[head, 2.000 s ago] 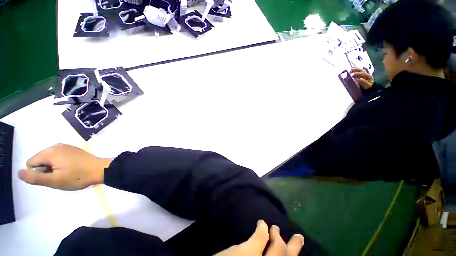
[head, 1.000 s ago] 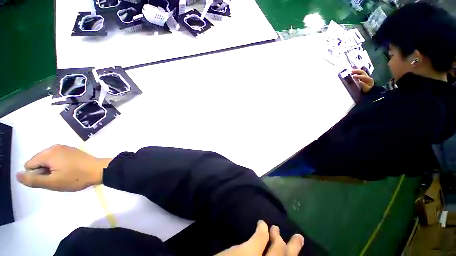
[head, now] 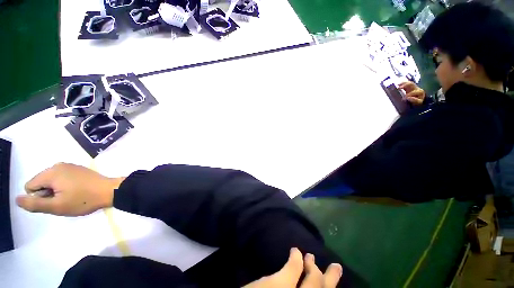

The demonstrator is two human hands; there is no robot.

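Observation:
My right hand [head: 70, 189] rests on the white bench at the left, curled around a small grey piece [head: 45, 192] mostly hidden in the fingers. My left hand [head: 298, 274] is at the bottom edge, partly cut off. It lies against my right sleeve with its fingers slightly apart and nothing seen in it. Three black square frames [head: 97, 128] with pale octagonal outlines lie overlapping beyond my right hand. A pale strip [head: 113, 105] sticks up among them.
A heap of similar frames [head: 218, 23] lies on the farther white board [head: 169, 55]. A black tray edge [head: 5, 194] is at the far left. At right, a person [head: 434, 129] holds a dark phone [head: 395, 97] beside white flat parts [head: 390, 52]. Yellow tape [head: 117, 233] crosses the bench.
The view has shifted very slightly, so the bench things sit a little farther left. My hands keep their pose. The neighbour's head and fingers at the phone have moved a little.

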